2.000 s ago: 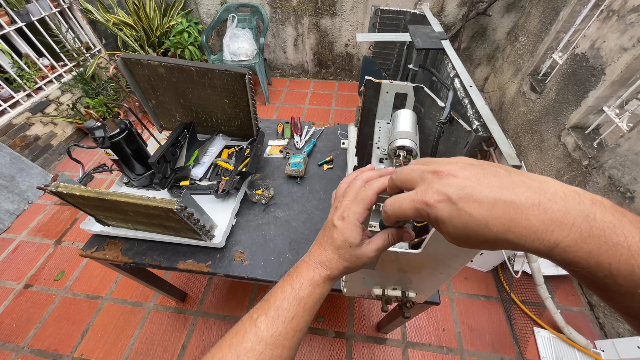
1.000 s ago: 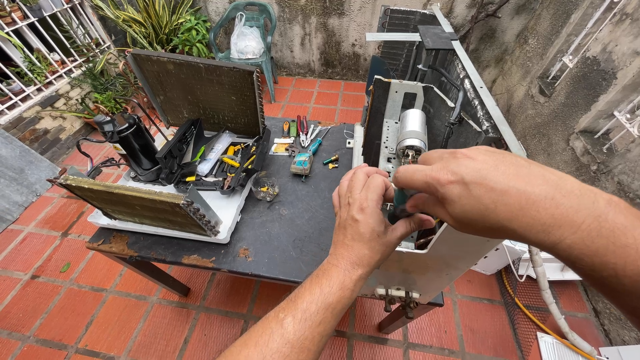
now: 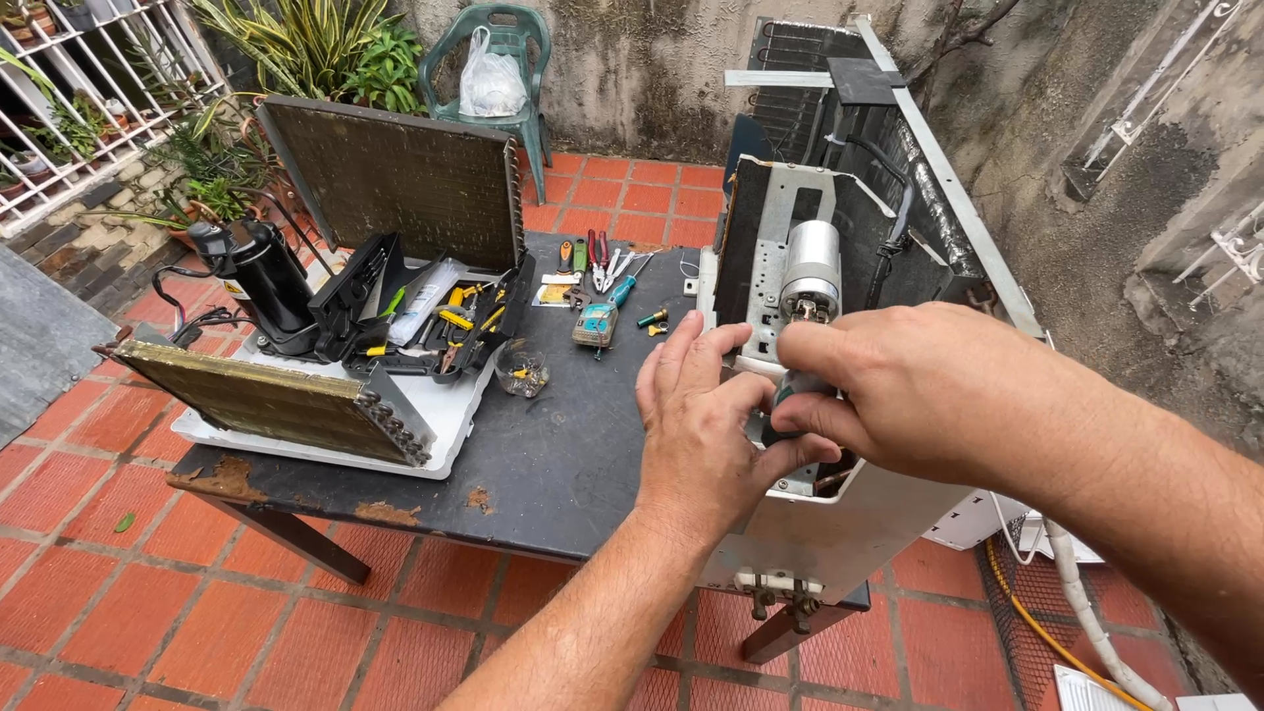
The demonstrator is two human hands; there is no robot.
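The opened air conditioner outdoor unit (image 3: 839, 523) stands at the right end of the table. A silver cylindrical capacitor (image 3: 813, 259) lies against its perforated metal bracket (image 3: 775, 222). Just below the capacitor, my right hand (image 3: 869, 385) is closed around a teal-and-dark tool handle (image 3: 798, 387), seemingly a screwdriver; its tip is hidden. My left hand (image 3: 706, 425) rests at the unit's near left side, thumb reaching toward the tool, fingers spread at the metal edge. Whether it pinches anything is hidden.
On the black table (image 3: 553, 454) lie pliers (image 3: 598, 262), a teal-handled screwdriver (image 3: 624, 288), a teal multi-tool device (image 3: 595, 324) and a clear cup of screws (image 3: 522, 370). At left are a black compressor (image 3: 267, 286), an open toolbox (image 3: 444, 326) and coil panels (image 3: 395, 178). A wall rises at right.
Both hands stay at the unit below the capacitor. The right hand has shifted slightly, and the teal handle in it shows more than two seconds ago. The view has moved a little.
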